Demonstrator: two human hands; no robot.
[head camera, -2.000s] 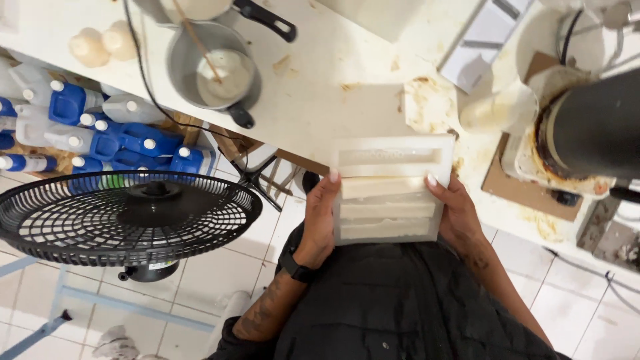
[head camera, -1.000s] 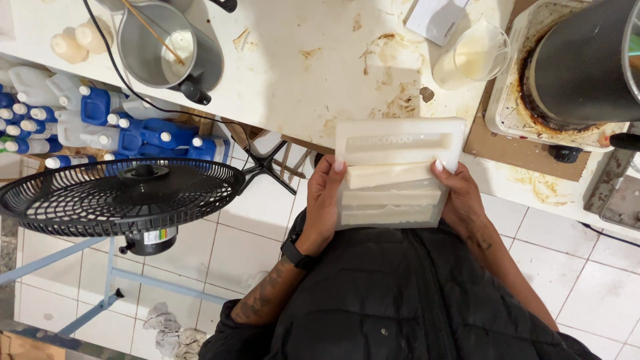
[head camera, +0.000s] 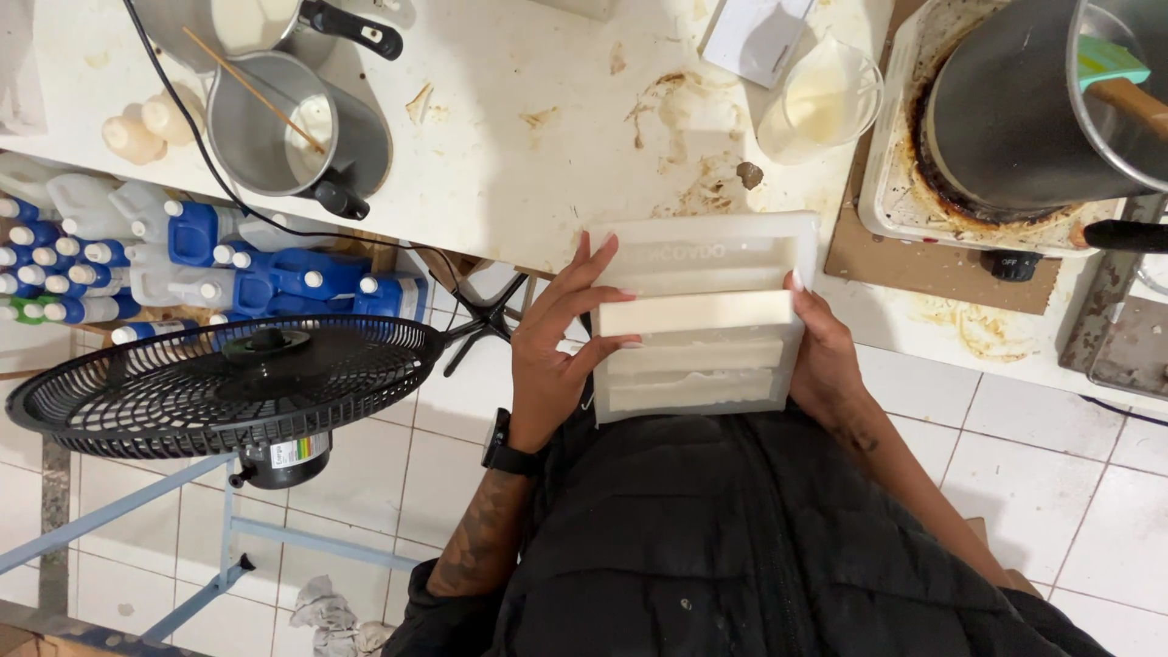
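A translucent white mold (head camera: 803, 239), probably silicone, rests against my jacket beside the table edge. Its slots run side to side, and the far one looks empty, with raised lettering at its bottom. A cream-colored bar (head camera: 695, 314) sits raised in the middle, and two more cream bars (head camera: 690, 389) lie in the slots nearer my body. My left hand (head camera: 557, 338) pinches the raised bar's left end between thumb and fingers. My right hand (head camera: 821, 342) grips the mold's right side, its thumb at the bar's right end.
On the white table (head camera: 547, 119) stand a metal pot (head camera: 365, 137) with a wooden stick, a jug of pale liquid (head camera: 808, 109) and a large dark pot (head camera: 1004, 109) on a stained hot plate (head camera: 899, 196). A black fan (head camera: 228, 383) is at left, near blue and white jugs (head camera: 283, 283).
My left hand has shifted from the mold's left rim onto the end of the middle bar, which now stands out of its slot. My right hand still holds the right side.
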